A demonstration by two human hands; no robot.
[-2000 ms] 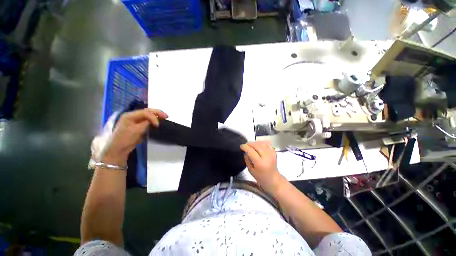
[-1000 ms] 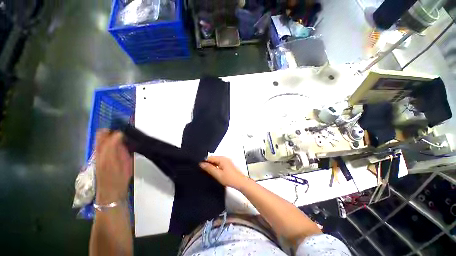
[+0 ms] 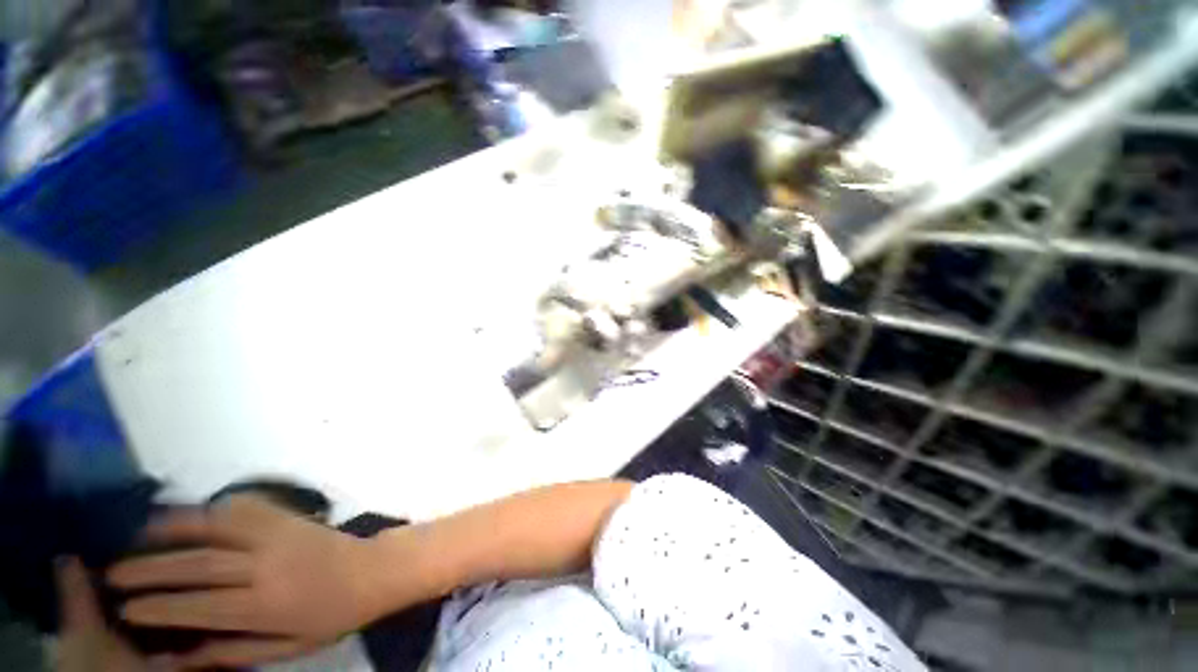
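The frame is blurred. Dark cloth (image 3: 72, 505) lies bunched at the lower left, at the table's left end by a blue crate. My right hand (image 3: 250, 578) reaches across to it, fingers stretched out over the black fabric; whether it grips is unclear. My left hand (image 3: 86, 630) shows only in part at the lower left corner, close to my right fingertips. More black fabric (image 3: 401, 630) shows below my right wrist, by my body. The sewing machine (image 3: 591, 309) stands to the right, away from both hands.
The white table (image 3: 302, 341) runs diagonally from lower left to upper right. A blue crate (image 3: 66, 400) is at its left end, and another blue crate (image 3: 132, 171) stands at upper left. A white wire rack (image 3: 946, 355) is at the right. Scissors (image 3: 631, 378) lie near the machine.
The view has swung, tilting the table. Both hands have moved to the lower left with the black cloth. The long black panel that lay across the table is no longer there.
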